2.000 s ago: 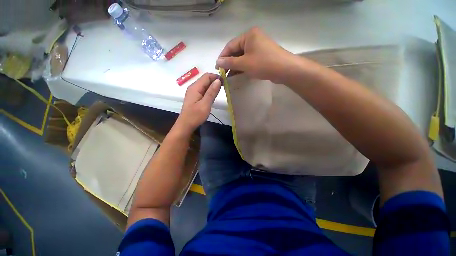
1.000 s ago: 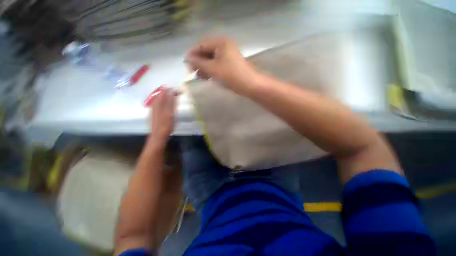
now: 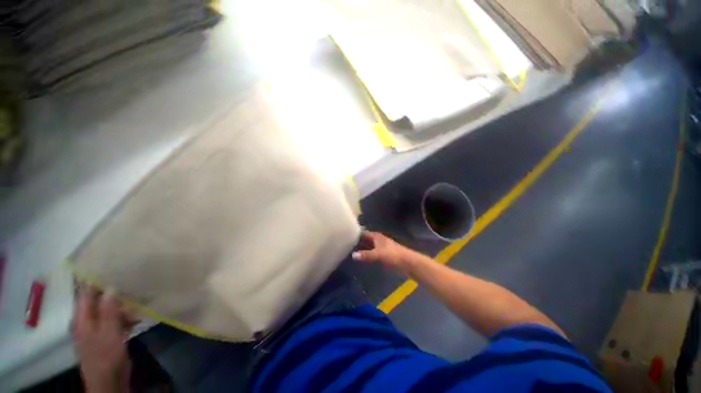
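A beige-grey bag body point(image 3: 223, 222) lies flat across the white table's edge and over my lap. Its yellow edge binding point(image 3: 184, 328) runs along the near left side, and a short yellow piece point(image 3: 352, 195) shows at its right side. My left hand point(image 3: 101, 330) is blurred at the bag's left corner, its fingertips at the yellow edge; whether it grips the bag or holds anything is unclear. My right hand point(image 3: 377, 252) is at the bag's right corner, thumb and fingers closed on the edge.
A red lighter-like bar point(image 3: 34, 304) lies on the white table point(image 3: 165, 127) at the left. Stacked bag bodies point(image 3: 115, 34) are at the back left. More beige pieces point(image 3: 438, 69) lie at the back right. A round bin-like object point(image 3: 448, 212) and a cardboard box point(image 3: 646, 330) stand on the floor.
The view has swung right. My right hand has moved from the bag's yellow left corner to its right corner. My left hand has moved from beside the red bar to the left corner.
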